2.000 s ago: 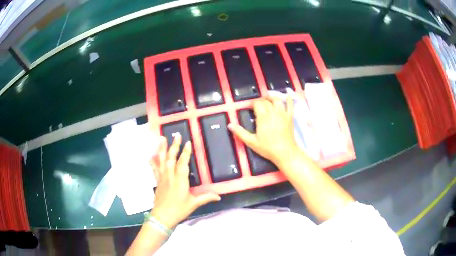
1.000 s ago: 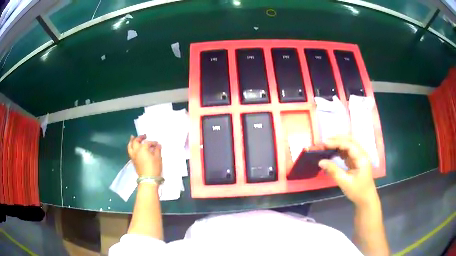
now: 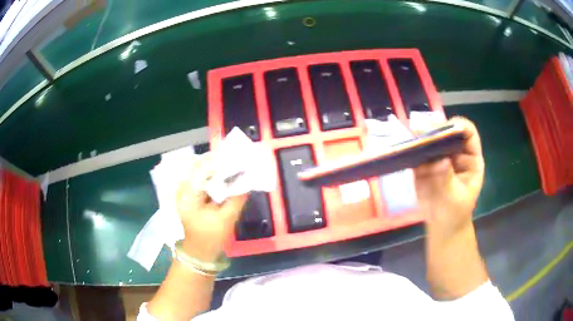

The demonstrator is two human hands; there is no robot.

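My right hand (image 3: 453, 178) holds a black phone (image 3: 389, 160) by its right end, edge-on with an orange edge line, above the tray. My left hand (image 3: 210, 207) holds a white phone bag (image 3: 242, 164) above the tray's left side. The red tray (image 3: 292, 242) has five bare black phones in its back row. In the front row, two bare phones sit at the left. The third pocket (image 3: 355, 212) holds only a small white slip. Bagged phones in the pockets to its right are partly hidden by the held phone and my right hand.
A loose white bag stack (image 3: 164, 188) lies left of the tray on the green bench (image 3: 107, 213). Red stacked trays stand at the left edge (image 3: 22, 229) and right edge (image 3: 548, 125). White scraps lie behind the tray. A pale metal strip crosses the bench.
My right hand has lifted the phone out of the third front pocket and raised it over the tray. My left hand has taken a bag from the stack and moved right.
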